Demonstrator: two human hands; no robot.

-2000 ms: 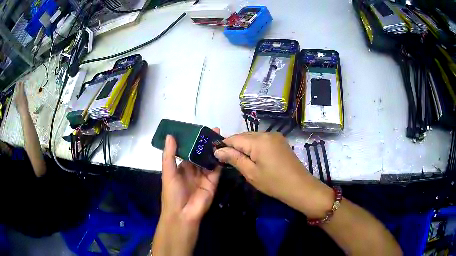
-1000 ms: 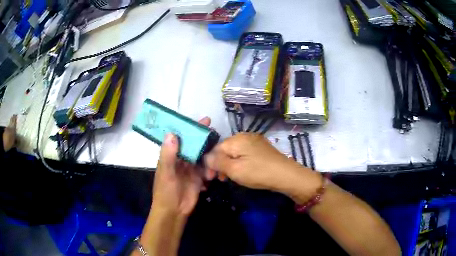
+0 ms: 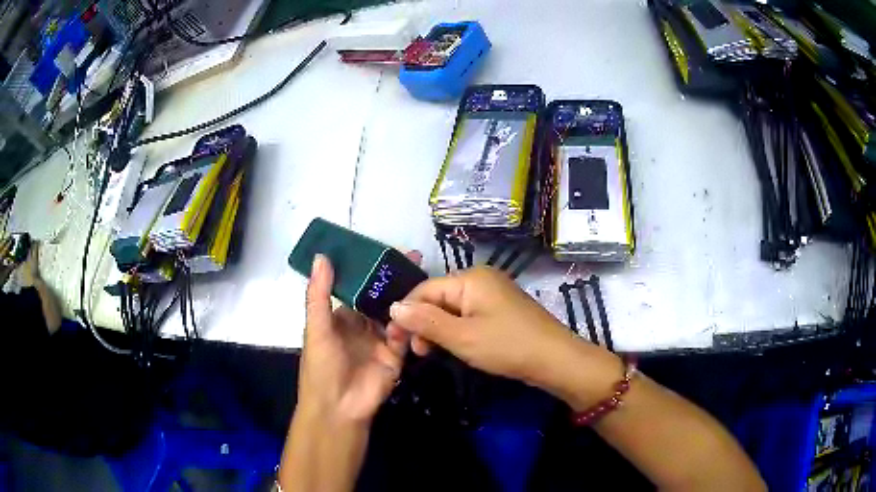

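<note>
A dark green closed power bank (image 3: pixel 341 258) with a black end and glowing digits is tilted over the table's front edge. My left hand (image 3: pixel 351 360) holds it from below, thumb on its near side. My right hand (image 3: pixel 471 312) is at its black end with thumb and forefinger pinched together; what they pinch is hidden, though a short dark cord seems to hang below. Open power banks stand just beyond: a stack (image 3: pixel 490 168) and another unit (image 3: pixel 588 192), with black cables (image 3: pixel 588 306) over the edge.
More open power banks lie left (image 3: pixel 187 207) and back right (image 3: pixel 735 34), with hanging cords (image 3: pixel 768 183). A blue tester (image 3: pixel 447 65) with red board and white block (image 3: pixel 375 36) sits at the back. Another person's hand (image 3: pixel 36 283) is far left. Blue stools stand below.
The green power bank was rolled so its broad face showed a second ago; now its lit digits show again. Both hands stay on it. The other person's hand at left has shifted.
</note>
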